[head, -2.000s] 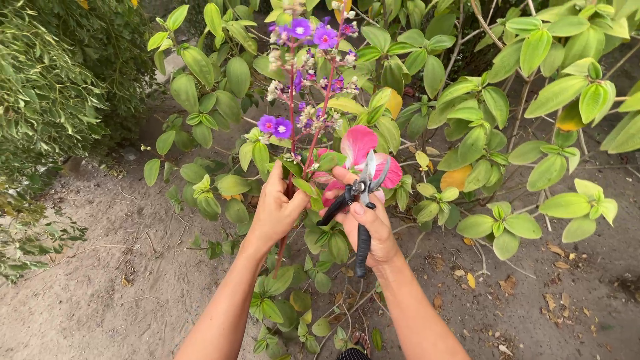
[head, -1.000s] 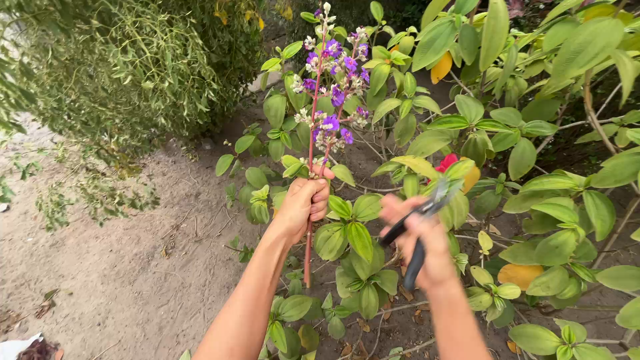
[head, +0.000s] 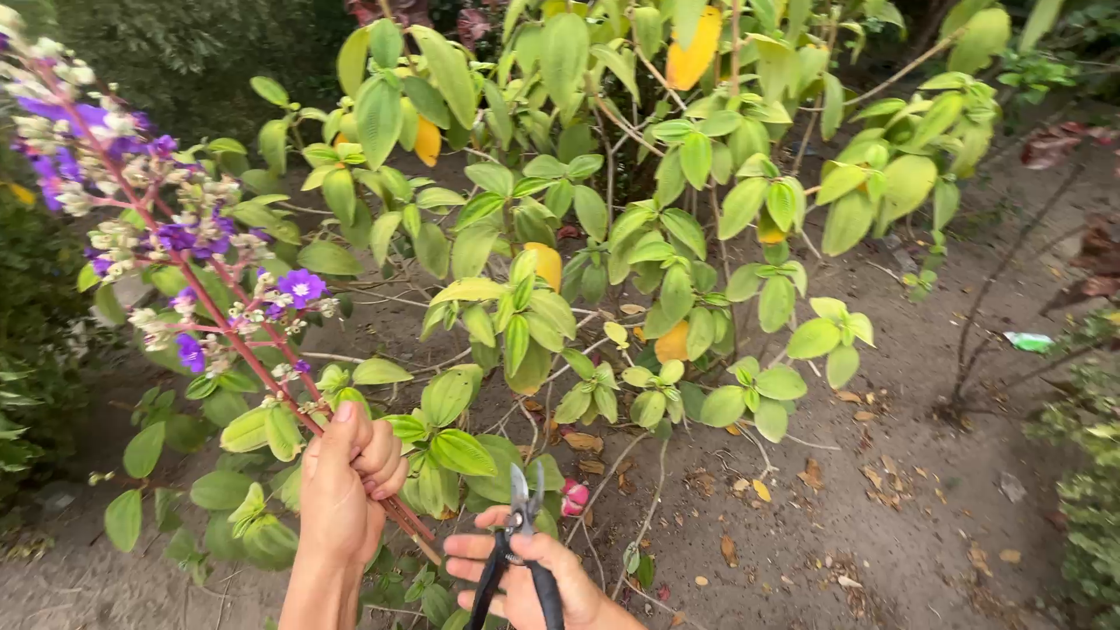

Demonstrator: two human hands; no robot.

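My left hand (head: 350, 481) is closed around the reddish lower stems of cut flower stalks (head: 206, 302), which lean to the upper left and carry purple blooms and pale buds. Their bare stem ends stick out below my fist, toward my right hand. In my right hand (head: 534, 569) lies a pair of pruning shears (head: 522, 525) with black handles, blades apart and pointing up. A pink flower (head: 574, 497) shows low down, just right of the blades.
A leafy green shrub (head: 516, 332) with some yellow leaves fills the middle. Dry leaves (head: 811, 473) lie on the bare soil (head: 875, 560) at right. A thin dark-stemmed plant (head: 967, 341) and a green wrapper (head: 1029, 342) are farther right.
The flower stalks in my left hand, upright before, now lean to the left. My right hand with the shears is lower in view. The view has swung to the right.
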